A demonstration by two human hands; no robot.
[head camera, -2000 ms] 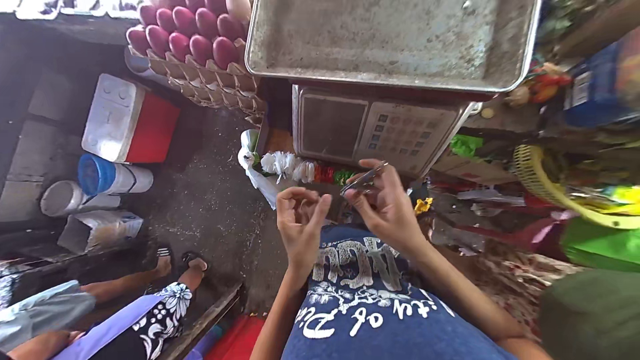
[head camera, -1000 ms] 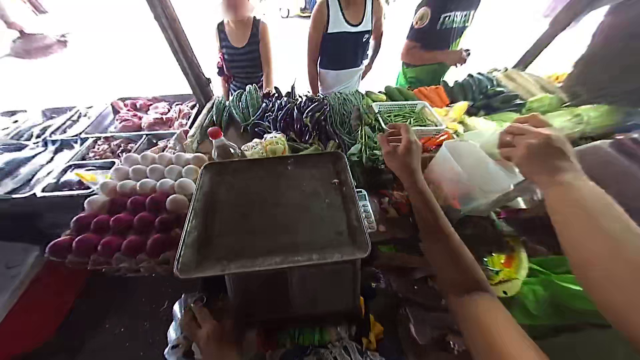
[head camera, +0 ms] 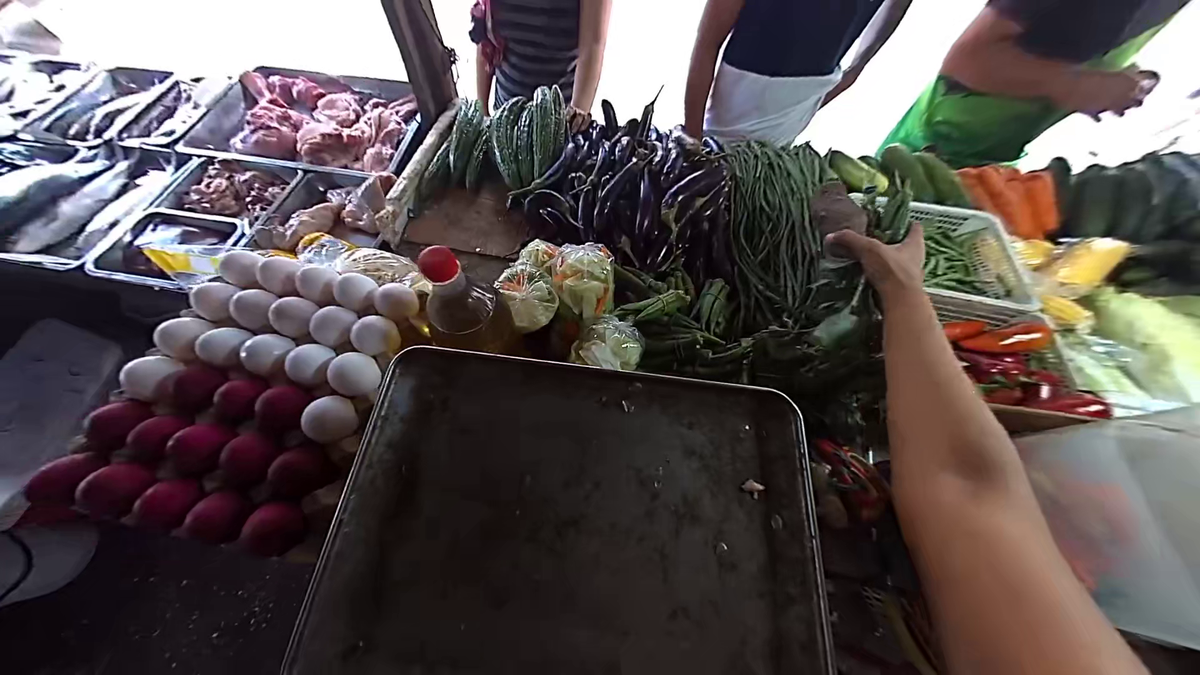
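My right hand (head camera: 881, 253) reaches out from the lower right. Its fingers are spread around or just over a bunch of green vegetables (head camera: 892, 211), beside a brown item (head camera: 837, 208); the fingertips are partly hidden, so a grip cannot be told. Left of the hand lie string beans (head camera: 769, 220), with purple eggplants (head camera: 647, 187) beyond them. A white plastic basket (head camera: 1017, 302) of green pods is at its right. My left hand is out of view. In the foreground, a dark rectangular metal tray (head camera: 562, 516) holds only small scraps and drops.
White and dark red eggs (head camera: 267, 356) fill cartons at left, near a red-capped bottle (head camera: 464, 305) and bagged cut vegetables (head camera: 581, 281). Metal trays hold meat (head camera: 328, 127) and fish (head camera: 66, 202). Several people stand across the stall. Red peppers (head camera: 1022, 375) and a translucent container (head camera: 1125, 525) are at right.
The view has swung up from the scale to the stall. An arm seen at the far right one second ago is gone, as is a hand near the bottom edge. My right hand is now among the green vegetables.
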